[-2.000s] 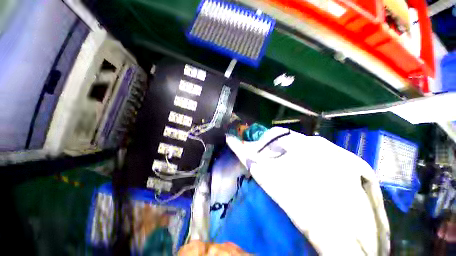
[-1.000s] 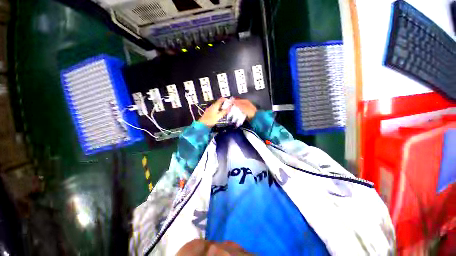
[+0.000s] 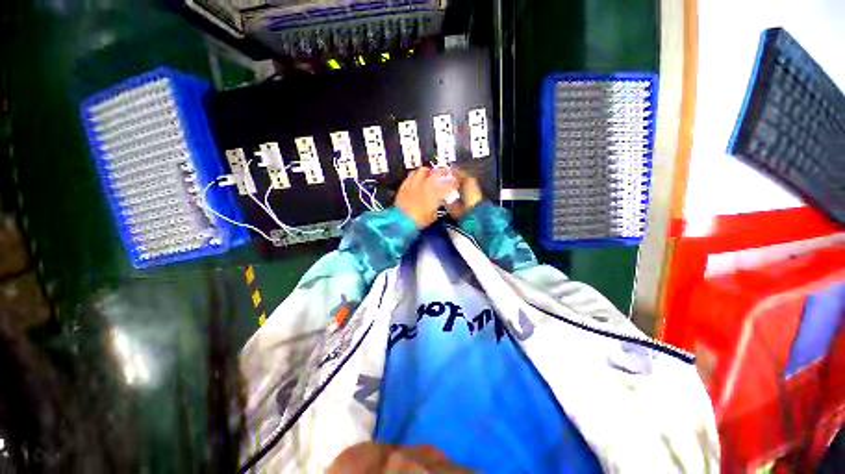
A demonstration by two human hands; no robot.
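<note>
My left hand and my right hand are close together at the near edge of the black test fixture, below the right-hand sockets. A small white unit is between the fingers; my left hand grips it, and the right fingers are beside it, their grip unclear. Several upright pale test sockets stand in a row. Thin white test leads loop from the left sockets to the grey-green connector strip. My hands and sleeves hide part of the near edge.
A blue-rimmed left tray and right tray hold rows of white pieces. An instrument rack stands behind the fixture. On the right are a white desk with a keyboard and a red bin.
The view has swung round from its earlier tilt. Both hands have shifted slightly right along the fixture's near edge and stay together around the small white item.
</note>
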